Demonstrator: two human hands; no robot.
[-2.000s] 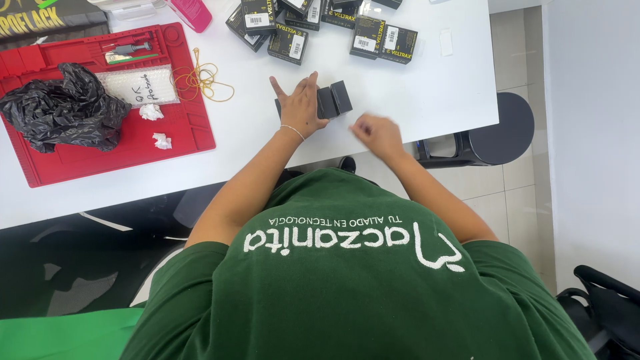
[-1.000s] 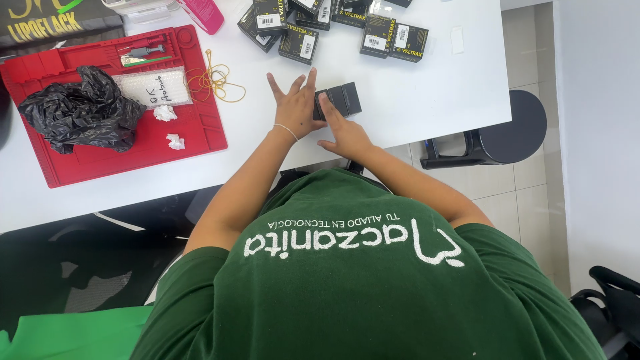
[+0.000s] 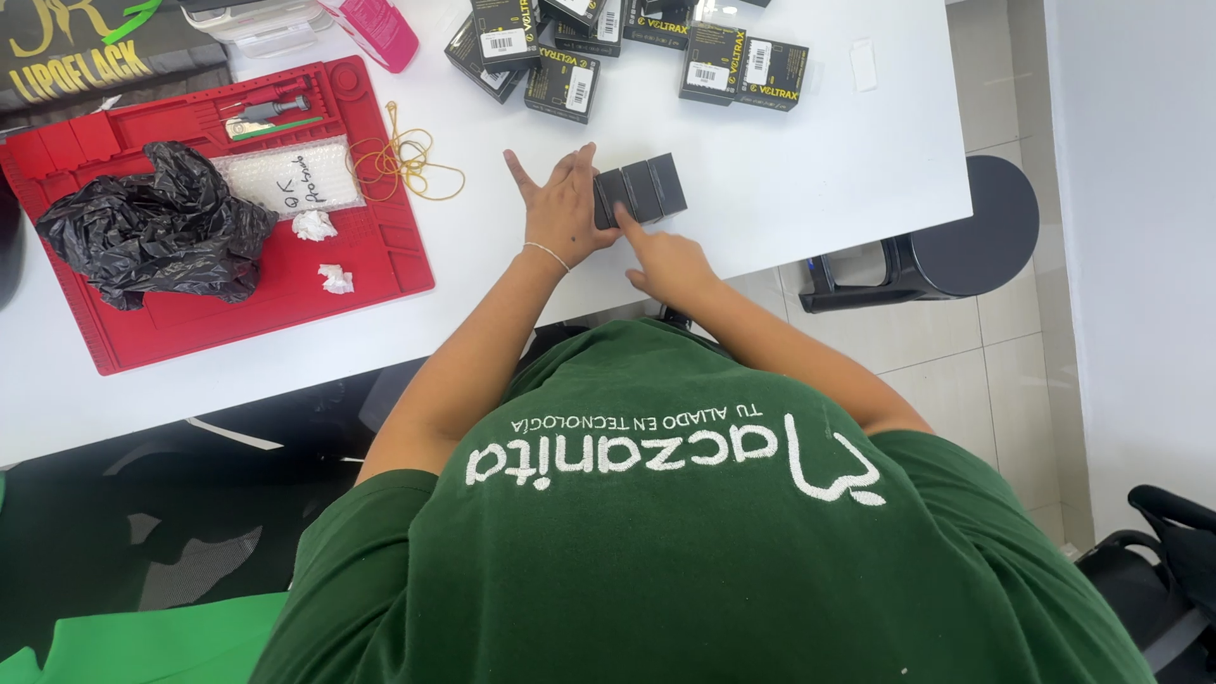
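Note:
Several black box-shaped blocks (image 3: 646,190) stand side by side in a slanting row on the white table. My left hand (image 3: 562,207) lies flat at the row's left end, its fingers spread and its thumb near the lower corner. My right hand (image 3: 670,258) comes from the right, index finger pointing at the lower edge of the row, the other fingers curled. Beyond my hands, several black and yellow Voltrax cartons (image 3: 562,85) with white labels lie in a loose heap. Whether the blocks are separate is hard to tell.
On the left, a red work mat (image 3: 380,256) holds a crumpled black plastic bag (image 3: 157,228), a bubble-wrap packet (image 3: 290,180), crumpled paper (image 3: 313,225) and a screwdriver-like tool. Yellow cord (image 3: 413,161) lies across its edge. A black stool (image 3: 978,228) stands beyond the table's right edge.
My right hand, apart from the blocks two seconds ago, has come to them with its index finger extended. My left hand has stayed beside the blocks.

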